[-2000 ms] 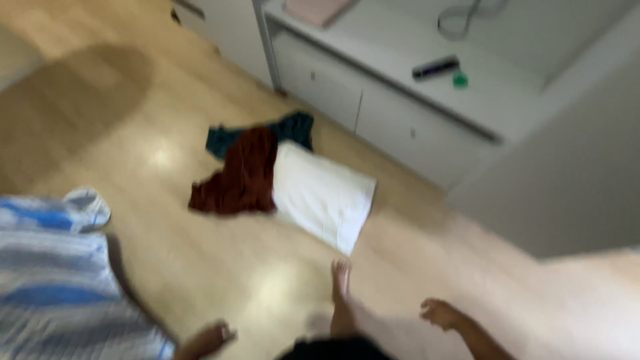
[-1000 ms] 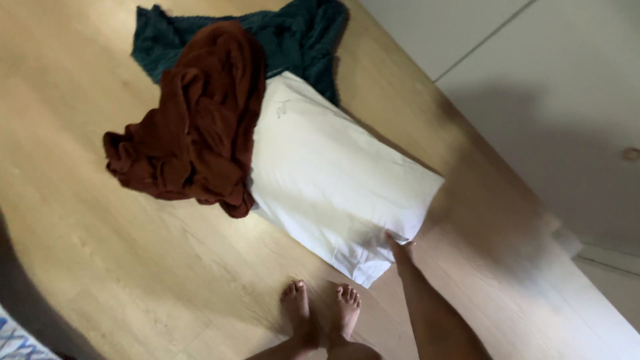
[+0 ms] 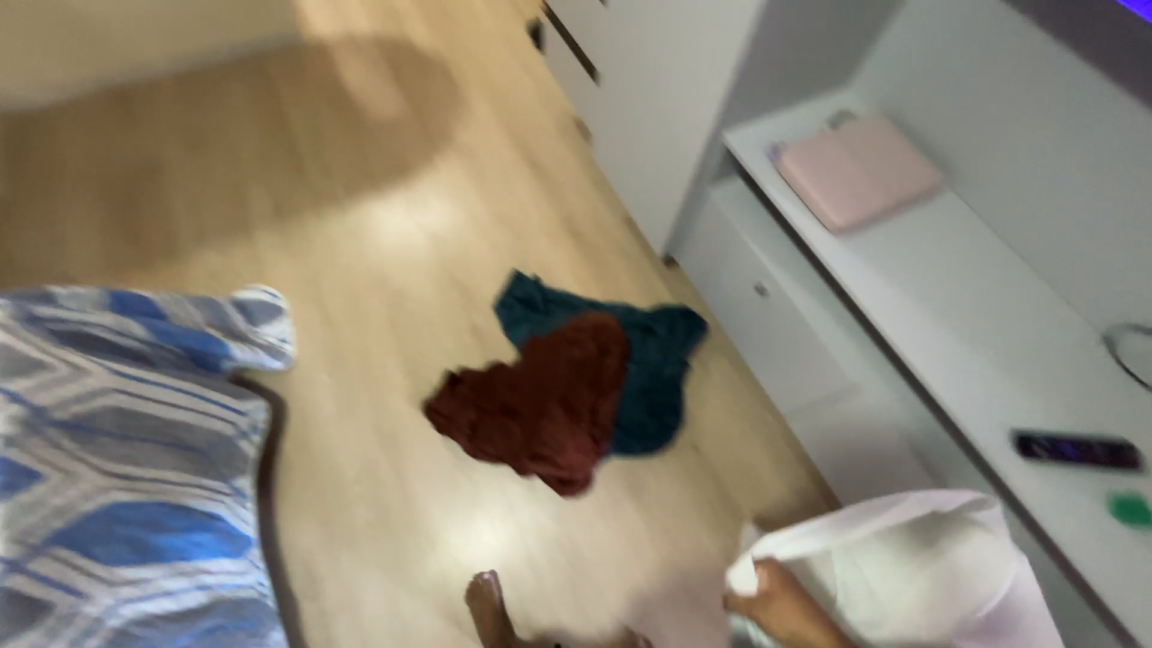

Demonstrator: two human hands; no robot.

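Note:
My right hand [image 3: 778,598] is closed on the edge of a white bag-like item [image 3: 909,567], fabric or plastic, which is raised at the lower right. A rust-brown crumpled cloth [image 3: 549,396] lies on the wooden floor, partly over a dark teal cloth [image 3: 657,360]. Both cloths are ahead and to the left of my right hand. What seems to be a bare foot [image 3: 489,598] shows at the bottom edge. My left hand is out of view.
A blue, grey and white patterned cloth [image 3: 171,450] covers a raised surface at left. Along the right runs a white cabinet [image 3: 774,315] with a shelf bearing a pink case [image 3: 859,171], a dark remote-like object [image 3: 1075,450] and a small green item [image 3: 1129,508].
The white item lay on the floor beside the brown cloth; now it is lifted at the right in my right hand. The brown and teal cloths still lie on the floor. The view has swung widely.

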